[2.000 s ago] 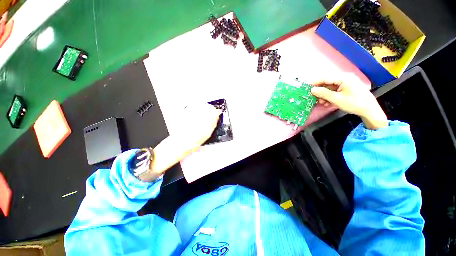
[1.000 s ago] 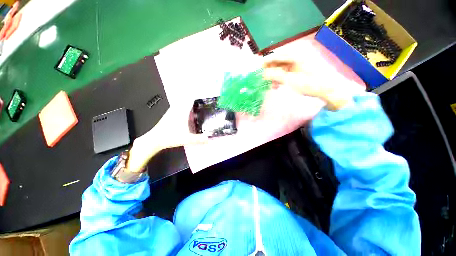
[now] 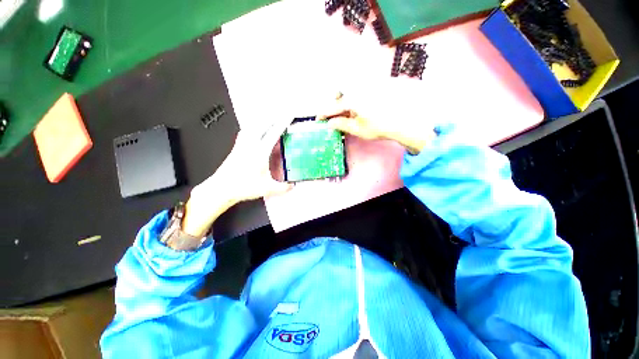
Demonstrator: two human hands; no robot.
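A green circuit board (image 3: 314,153) lies in a black housing (image 3: 284,156), whose dark rim shows at its left and top edges, on the pink work mat (image 3: 259,70). My left hand (image 3: 242,165) curves around the left side of the housing, thumb at the lower edge and fingers at the upper left corner. My right hand (image 3: 375,126) is at the board's upper right corner, fingertips on its top edge. The fingers hide parts of the rim.
An upturned black housing (image 3: 147,161) and a black insert strip (image 3: 213,116) lie left of the mat, beside a salmon foam pad (image 3: 63,137). A housing with board (image 3: 69,52) sits on the green belt. Black inserts (image 3: 409,59) and a blue parts box (image 3: 529,70) are at upper right.
My right hand has brought the circuit board left and down onto the housing. My left hand has shifted from over the housing to its left side. The camera view has shifted.
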